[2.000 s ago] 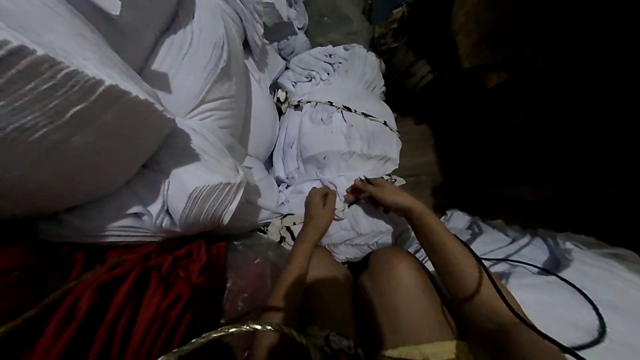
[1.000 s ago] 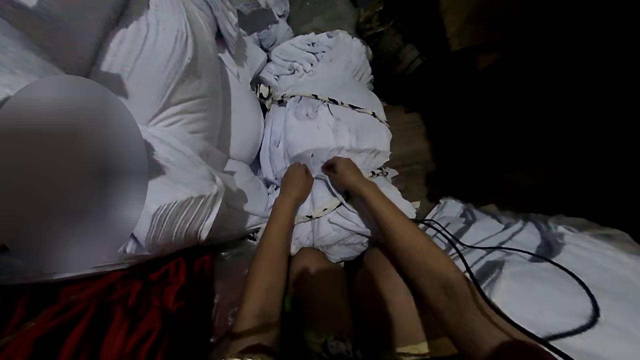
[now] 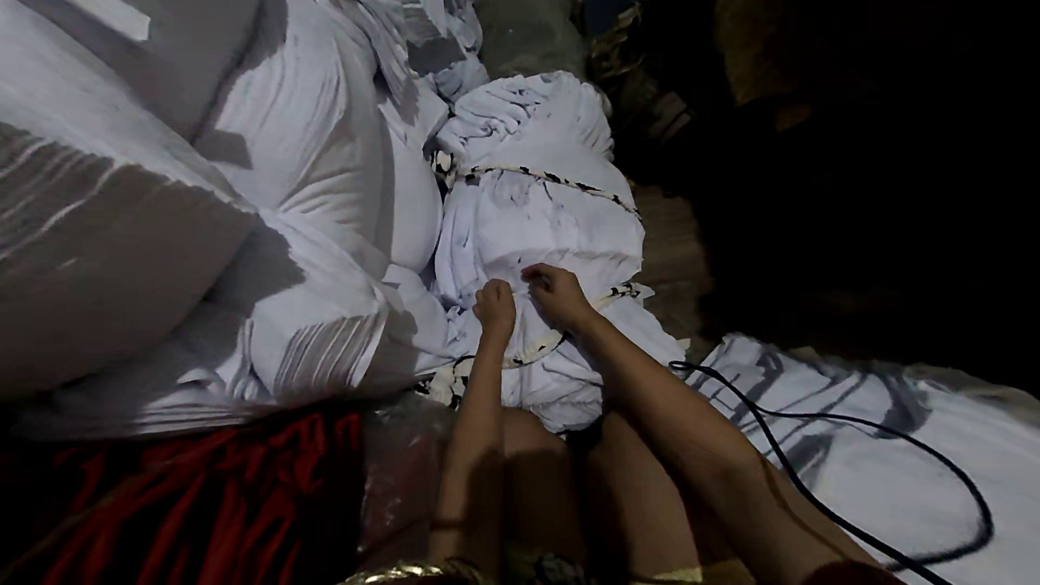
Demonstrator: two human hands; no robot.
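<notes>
A bundle of white cloth (image 3: 561,211) lies in front of my knees, bound by two black-and-white patterned fabric strips. The far strip (image 3: 552,176) crosses its upper part. The near strip (image 3: 540,351) runs around the lower part, passing just below my hands. My left hand (image 3: 495,305), its fingers curled, is over the lower half of the bundle. Close on its right is my right hand (image 3: 557,294), with thumb and fingers bent together at the cloth. Whether either hand pinches a bit of cloth or thread is too small and dark to tell.
Large stacks of folded white cloth (image 3: 317,162) rise on the left. Red cloth (image 3: 268,496) lies at the lower left beside clear plastic (image 3: 402,479). At the right, a black cord (image 3: 918,439) loops over a white sack (image 3: 918,487) with dark markings. The upper right is very dark.
Two seconds ago my hands were lower on the bundle, nearer the near strip; now they are higher on the white cloth. A blurred round patch at the left one second ago is gone.
</notes>
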